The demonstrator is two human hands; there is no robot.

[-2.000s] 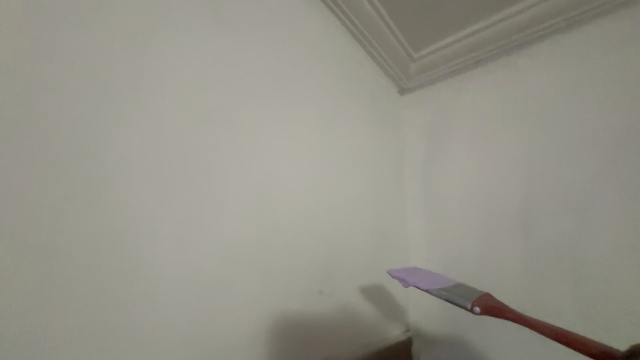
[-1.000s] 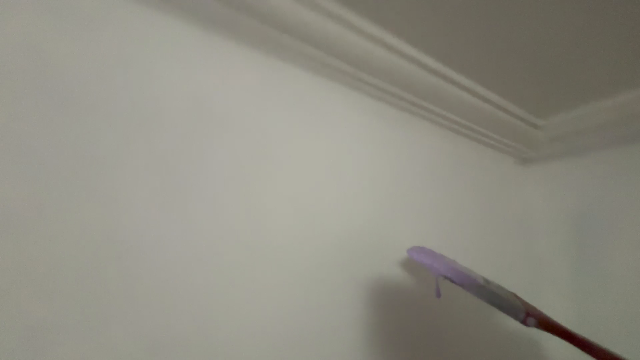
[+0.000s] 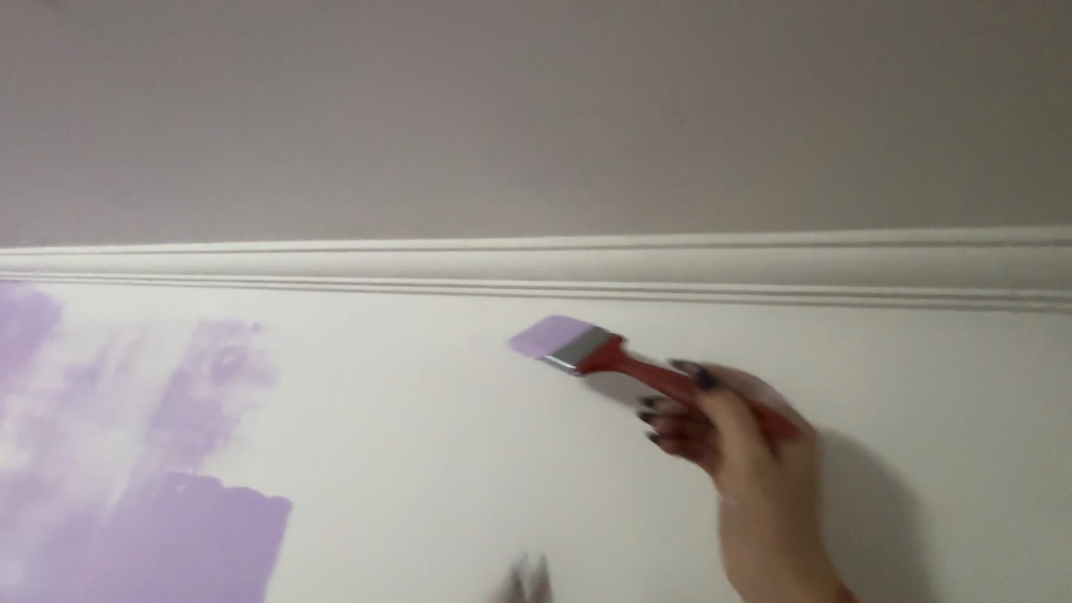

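Note:
My right hand (image 3: 737, 427) grips the red handle of a flat paintbrush (image 3: 599, 352). The brush points up and to the left, its bristles coated in light purple paint above a metal ferrule. It is in front of the white wall (image 3: 435, 419), a little below the moulding; whether the bristles touch the wall I cannot tell. At the bottom edge, blurred fingertips of my left hand (image 3: 528, 579) show, the rest of that hand being out of frame. Purple paint (image 3: 201, 536) covers part of the wall at left, solid low down and streaky higher up.
White crown moulding (image 3: 419, 268) runs across the full width where the wall meets the grey-looking ceiling (image 3: 536, 117). A shadow of the hand and arm falls on the wall at right.
The view has swung strongly, from a wall corner to a stretch of wall with purple paint. My right hand and my left fingertips have come into view.

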